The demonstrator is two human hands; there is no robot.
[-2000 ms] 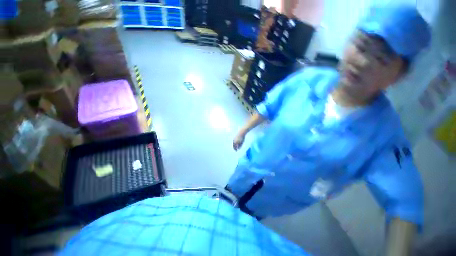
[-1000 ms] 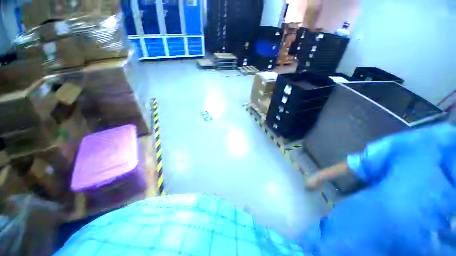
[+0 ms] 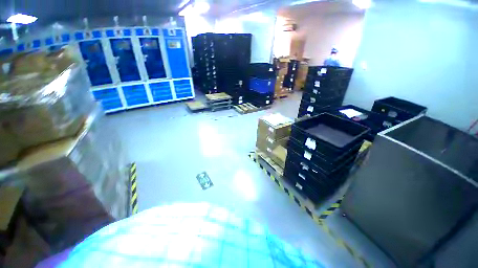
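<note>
Neither of my hands is in the picture; only my light blue checked smock shows at the bottom edge. Nearest ahead on the right is a stack of black turnover crates point(image 3: 327, 152) with white labels, the top one open and its inside showing dark grey. Brown cardboard cartons point(image 3: 273, 137) stand against its left side. More stacked black crates point(image 3: 325, 91) stand behind it.
Wrapped cartons point(image 3: 47, 115) rise at the left. A large grey box-like unit point(image 3: 414, 183) stands at the right. Yellow-black tape point(image 3: 288, 191) lines the grey floor point(image 3: 173, 141). Blue-framed cabinets point(image 3: 126, 65), wooden pallets point(image 3: 218, 98) and tall black stacks are at the back. A distant person point(image 3: 332, 58) shows.
The view has moved forward and lifted. The black crate and lilac-pink lidded bin at the left have left the view, except perhaps a purple trace. The nearby coworker has passed out at the right.
</note>
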